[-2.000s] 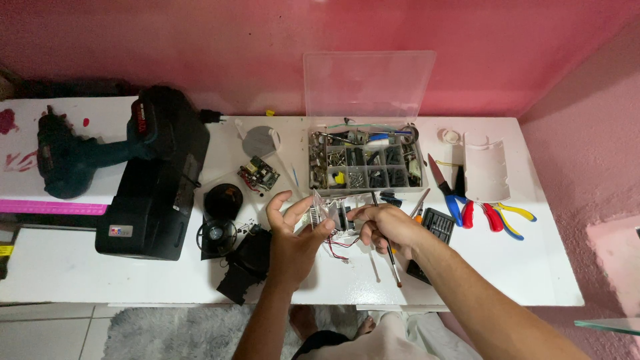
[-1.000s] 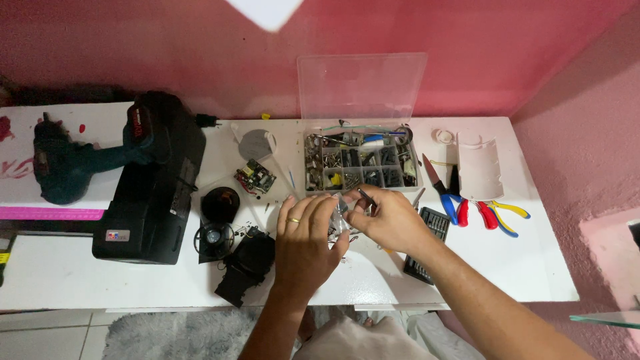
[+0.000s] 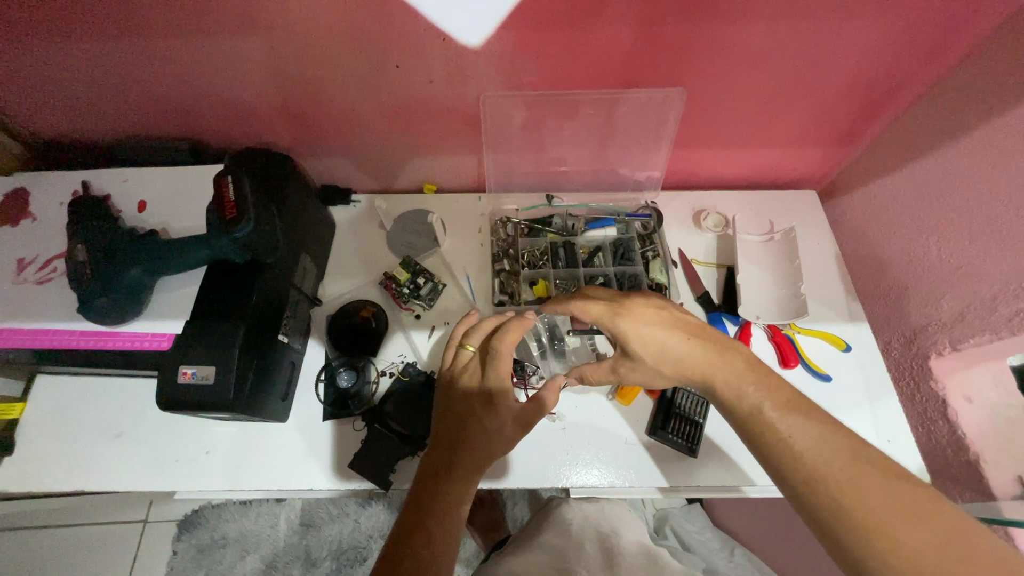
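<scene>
Between both hands, just in front of the compartment box, is a clear plastic part [image 3: 552, 340] with wires and small electronics at its lower left. My left hand [image 3: 488, 384] grips it from the left, thumb and fingers around its edge. From the right, my right hand [image 3: 640, 340] has its thumb and fingers on the same part, partly hiding it. A dark slim piece lies at the right fingers; what it is cannot be told. Beyond the hands, the plastic organizer box [image 3: 498, 276] stands with its lid up, holding screws and small parts.
A cordless drill [image 3: 152, 264] lies over a black printer [image 3: 272, 344] at left. Nearer are a circuit board [image 3: 413, 284], a round black housing [image 3: 357, 328] and black plastic parts [image 3: 404, 412]. Rightward lie a bit set [image 3: 680, 420], pliers [image 3: 782, 344], a knife [image 3: 696, 280] and a white curved cover [image 3: 770, 272].
My right hand no longer shows the long slim tool seen two seconds ago. Both hands have closed in around the clear part, and their fingers have shifted on it.
</scene>
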